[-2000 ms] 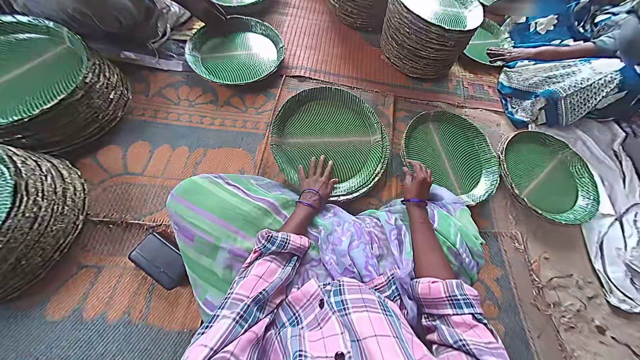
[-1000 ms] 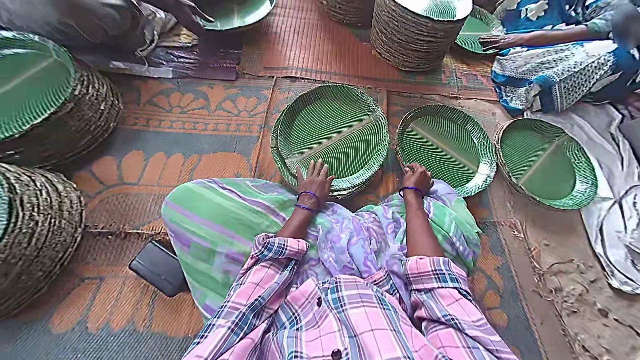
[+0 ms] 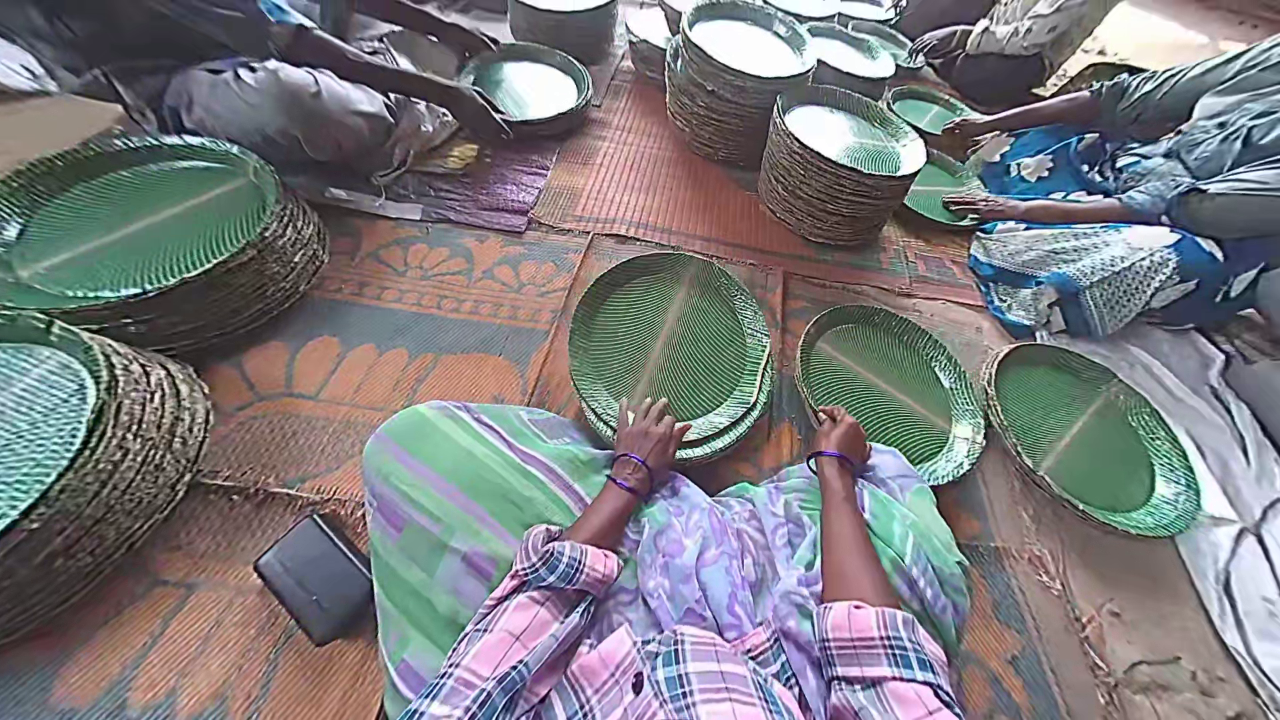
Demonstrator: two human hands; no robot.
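Green leaf-patterned plates lie in front of me. My left hand (image 3: 648, 440) rests with bent fingers on the near rim of the top plate (image 3: 668, 335) of a low pile in the middle. Beneath it, the rim of another plate (image 3: 735, 432) shows. My right hand (image 3: 838, 438), fingers curled, is at the near left edge of a second green plate (image 3: 890, 385); whether it grips that rim cannot be told. Farther right lies a third green plate (image 3: 1095, 440), touched by neither hand.
Tall plate stacks stand at left (image 3: 150, 235) and near left (image 3: 120, 450); more stacks (image 3: 840, 185) stand ahead. A dark case (image 3: 315, 578) lies by my left knee. Co-workers sit at upper left and upper right, their hands (image 3: 480, 110) (image 3: 985, 207) at plates. Patterned mats (image 3: 430, 290) cover the floor.
The view has tilted up, showing more stacks and people ahead. My left hand stays at the middle plate's near rim, its fingers now more bent. My right hand stays beside the second plate.
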